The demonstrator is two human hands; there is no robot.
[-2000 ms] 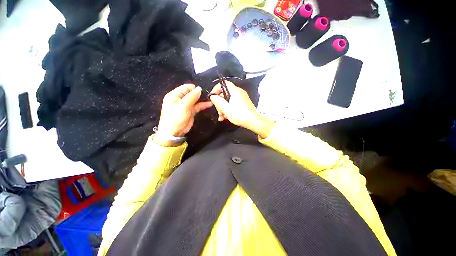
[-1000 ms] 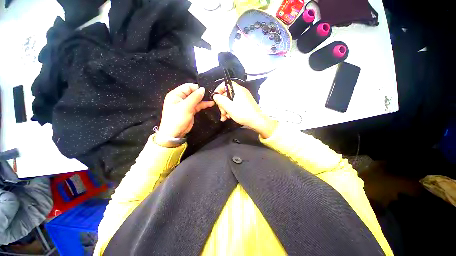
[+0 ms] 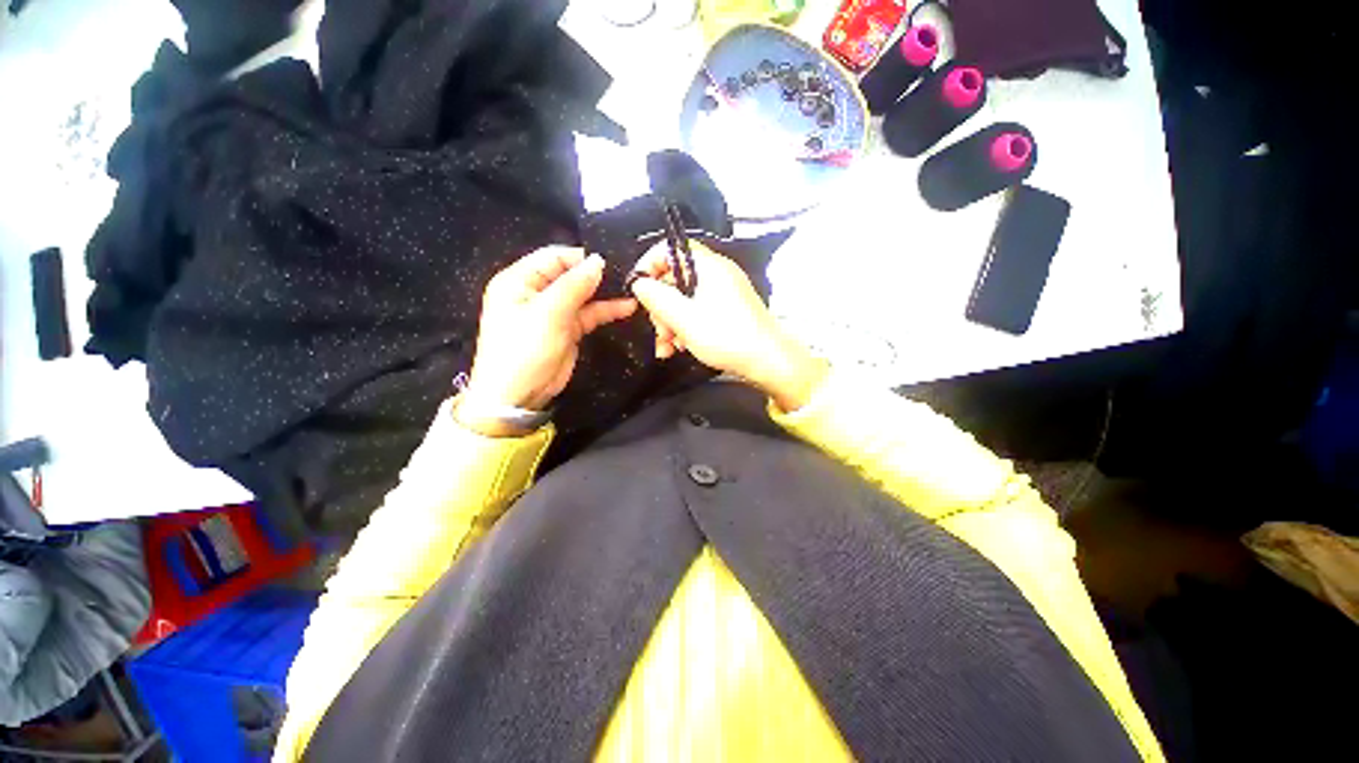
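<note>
The dark speckled garment (image 3: 298, 283) is heaped on the left of the table and reaches under both hands. My left hand (image 3: 537, 328) pinches an edge of the dark cloth between thumb and fingers. My right hand (image 3: 716, 313) holds slim dark snips (image 3: 680, 251), pointing up and away, with its fingertips at the same cloth edge. The two hands' fingertips nearly meet. A small dark spot shows at the right fingertips; I cannot tell if it is a button. No needle can be made out.
A round dish (image 3: 775, 119) with dark buttons stands beyond my right hand. Beside it are black thread cones (image 3: 976, 166) with pink ends, a red packet (image 3: 863, 30), a phone (image 3: 1019, 260) and a maroon pouch (image 3: 1028, 38). Red (image 3: 246, 559) and blue (image 3: 224, 656) stools stand below left.
The view has shifted slightly. The snips in my right hand are tilted a little differently than at first. Both hands keep nearly the same place and hold on the cloth.
</note>
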